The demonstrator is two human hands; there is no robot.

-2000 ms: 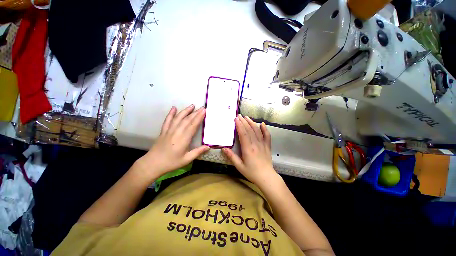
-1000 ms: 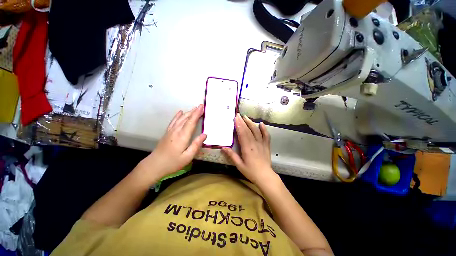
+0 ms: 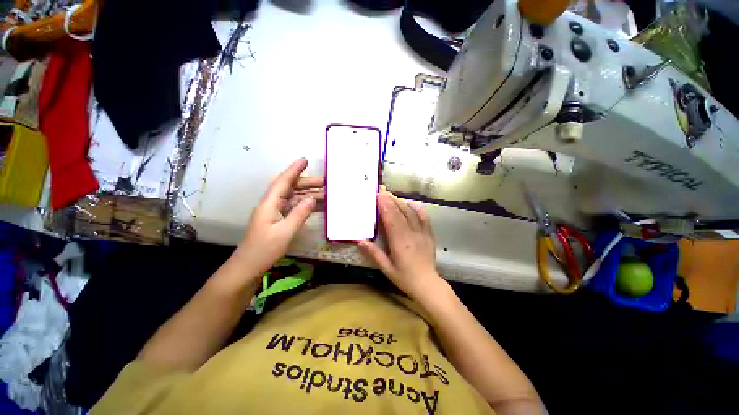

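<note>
A smartphone [image 3: 352, 183] with a dark red edge and a bright white screen lies upright in the view on the white table, near its front edge. My left hand [image 3: 279, 212] is at the phone's left side, turned partly palm up, fingers apart and curled, fingertips close to the phone's edge. It holds nothing. My right hand [image 3: 403, 237] rests at the phone's lower right, fingers along the right edge and thumb at the bottom corner. Whether it presses on the phone is hard to tell.
The sewing machine head [image 3: 519, 77] stands at the right, its needle plate [image 3: 421, 121] beside the phone. Scissors [image 3: 559, 258] and a blue bin [image 3: 644, 300] with a green round object lie right. Black cloth [image 3: 150, 69] and red fabric [image 3: 66, 121] are at the left. A black band [image 3: 425, 42] lies behind.
My left hand has turned from lying flat beside the phone to partly palm up, its fingers curled. The right hand and phone stay nearly in place. The view has shifted slightly.
</note>
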